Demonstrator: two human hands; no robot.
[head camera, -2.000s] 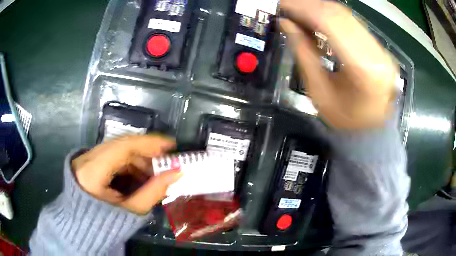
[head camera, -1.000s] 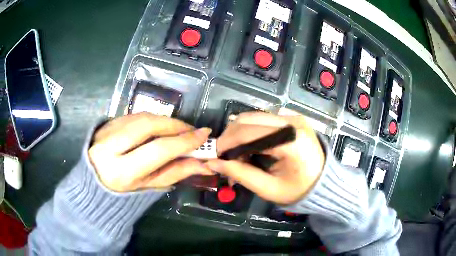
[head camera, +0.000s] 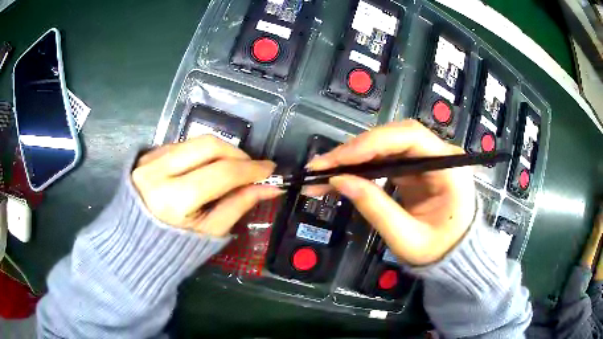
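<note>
My right hand (head camera: 403, 192) holds black tweezers (head camera: 423, 164), their tips pointing left at the white sticker sheet (head camera: 272, 180). My left hand (head camera: 205, 182) pinches that small sheet, mostly hidden by the fingers. A red grid sheet (head camera: 254, 242) hangs below my left hand. Under both hands is a clear blister tray (head camera: 281, 109) with black handheld units. One unit (head camera: 316, 232) lies just below the tweezer tips, with a pale blue label and a red disc (head camera: 305, 259). Whether a sticker is on the tips is too small to tell.
A smartphone (head camera: 45, 112) and a white earbud case (head camera: 20, 218) lie on the dark green surface at left. More units (head camera: 367, 56) fill the tray's far row. A pale edge strip curves at upper right. Another person's gloved or sleeved arm (head camera: 578, 301) shows at lower right.
My right hand has come from the far row to my left hand. The tweezers have turned from angled to nearly level, their tips at the sheet. The red grid sheet shows more below my left hand.
</note>
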